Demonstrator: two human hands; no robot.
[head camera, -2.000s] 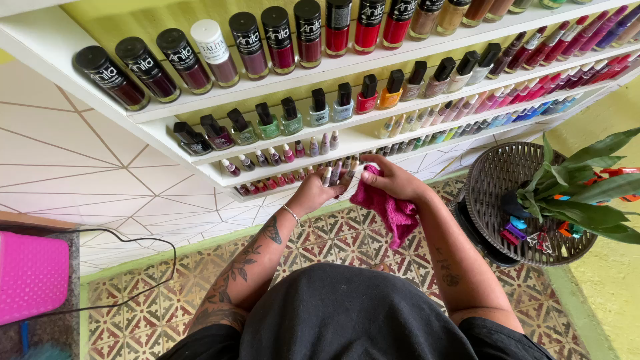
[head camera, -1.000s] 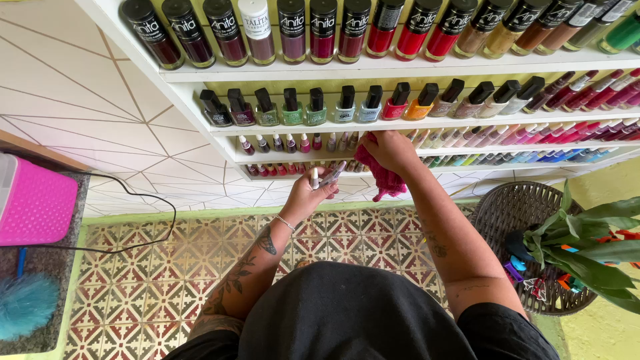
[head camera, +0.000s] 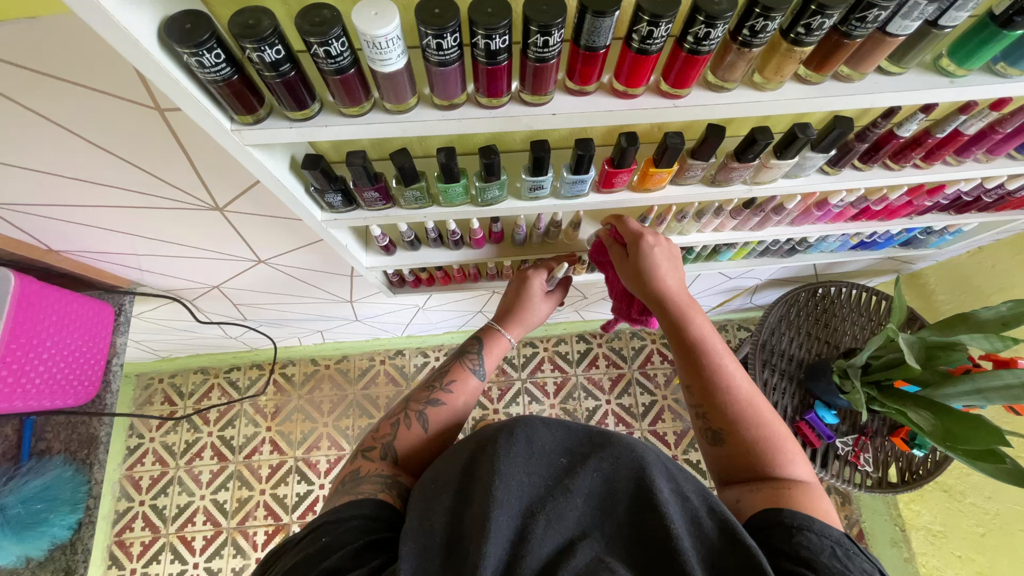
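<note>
My left hand (head camera: 534, 294) holds a small nail polish bottle with a white cap (head camera: 558, 275), in front of the lowest shelf. My right hand (head camera: 642, 260) grips a magenta cloth (head camera: 614, 280) at the shelf above, beside a gap in the row of small bottles; its fingertips are partly hidden. To the left of that hand stand small bottles with pale caps (head camera: 554, 229), and more small bottles (head camera: 704, 218) line up to its right. One shelf higher is a row of black-capped nail polish bottles (head camera: 453, 180).
Larger polish bottles (head camera: 492, 60) fill the upper white shelf (head camera: 480, 114). On the right stands a dark woven round table (head camera: 788, 320) with a leafy plant (head camera: 944, 384) and colourful hair clips (head camera: 816, 424). At left are a pink basket (head camera: 52, 340), a blue duster (head camera: 40, 508) and a black cable (head camera: 272, 364).
My hands were together at the cloth two seconds ago and are now apart. The right hand has the cloth at the shelf, while the left holds a bottle lower down.
</note>
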